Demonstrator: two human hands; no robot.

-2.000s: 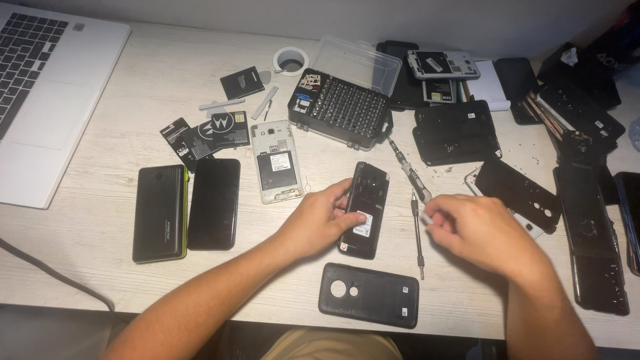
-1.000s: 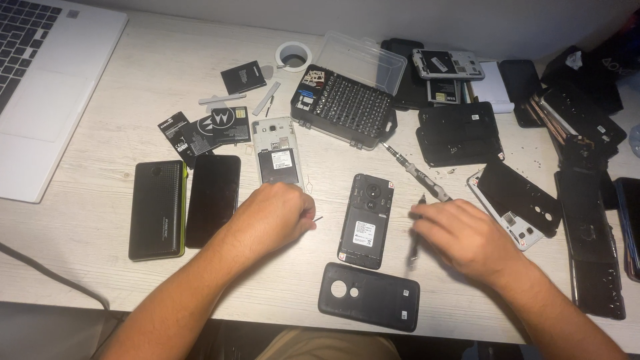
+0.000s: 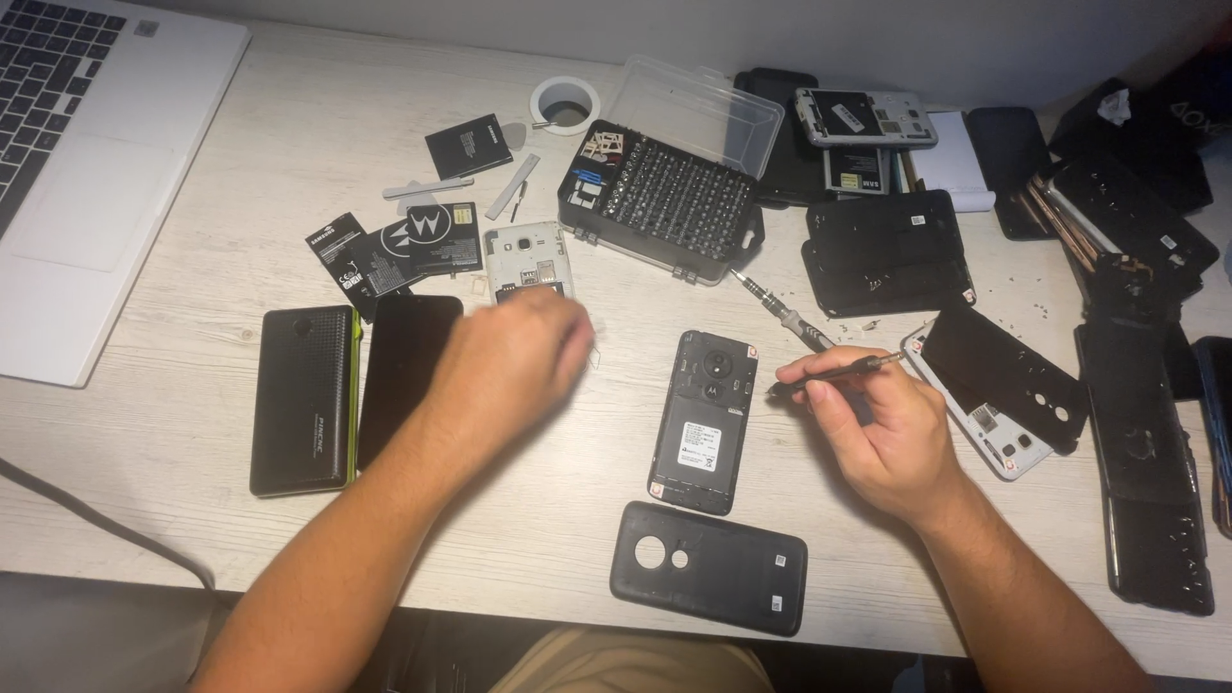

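Note:
My right hand holds a slim dark screwdriver between thumb and fingers, just right of an opened Motorola phone that lies back up, its label showing. Below that phone rests its size of black back cover with two round holes. My left hand, slightly blurred, hovers at the lower end of a white opened phone; its fingertips are hidden, so I cannot tell whether it holds anything. A second screwdriver with a grey grip lies between the bit case and my right hand.
Loose batteries, a roll of tape and flat pry tools lie at the back. A power bank and dark phone sit left, near a laptop. Phone covers, loose screws and stacked phone parts crowd the right.
My left hand has left the Motorola phone and moved left to the white phone. My right hand has picked up the slim screwdriver that lay beside the Motorola phone.

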